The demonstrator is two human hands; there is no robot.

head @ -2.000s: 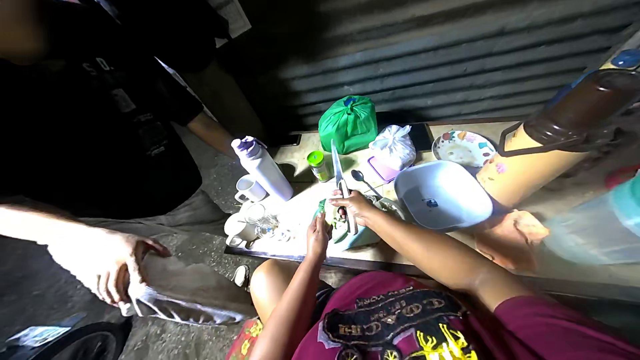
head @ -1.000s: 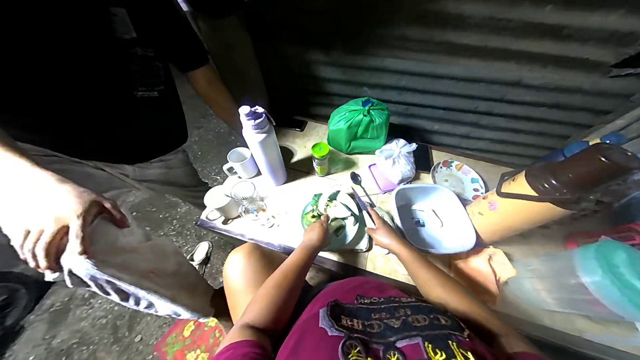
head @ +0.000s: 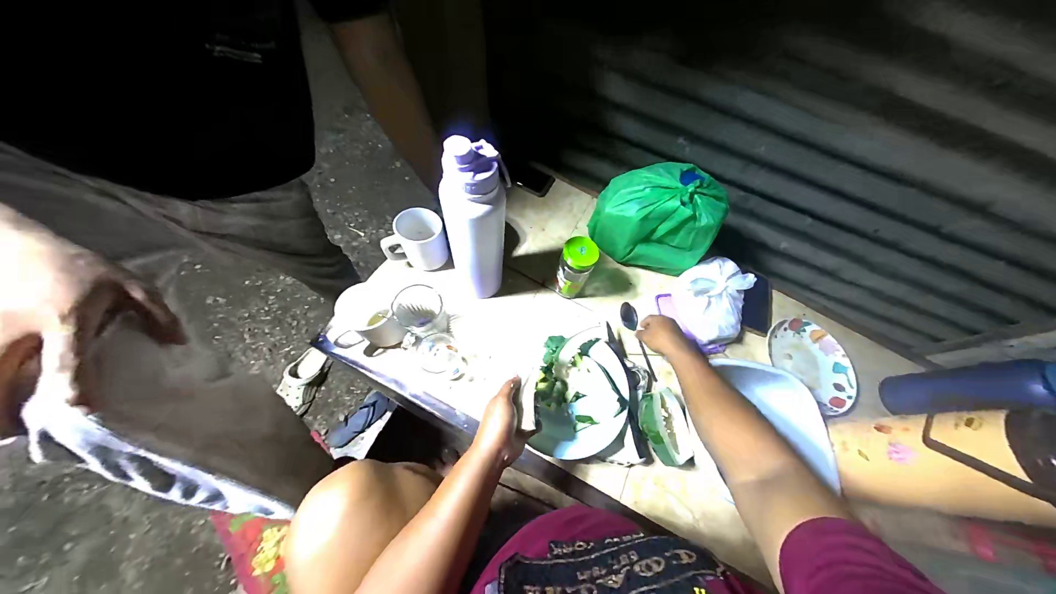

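Observation:
My left hand (head: 505,425) is at the near left rim of a round plate (head: 577,437), with a pale piece between its fingers, perhaps food or cloth. Chopped leafy greens (head: 551,379) lie on the plate's left side. My right hand (head: 662,337) is beyond the plate on the right, beside a dark spoon (head: 629,317); whether its fingers grip anything is unclear. A cut piece of green-skinned vegetable (head: 667,427) lies right of the plate, next to a cloth. My right forearm partly covers a white basin (head: 780,404).
A lavender bottle (head: 474,223), white mug (head: 419,239), glass cup (head: 417,309), green-lidded jar (head: 576,266), green bag (head: 660,216), white bag (head: 711,301) and patterned plate (head: 813,363) stand around. Another person's hand (head: 66,322) is at left. Corrugated metal (head: 825,181) stands behind.
My right hand has moved away from the plate toward the spoon. My left hand, over the greens a second ago, is now at the plate's near left rim.

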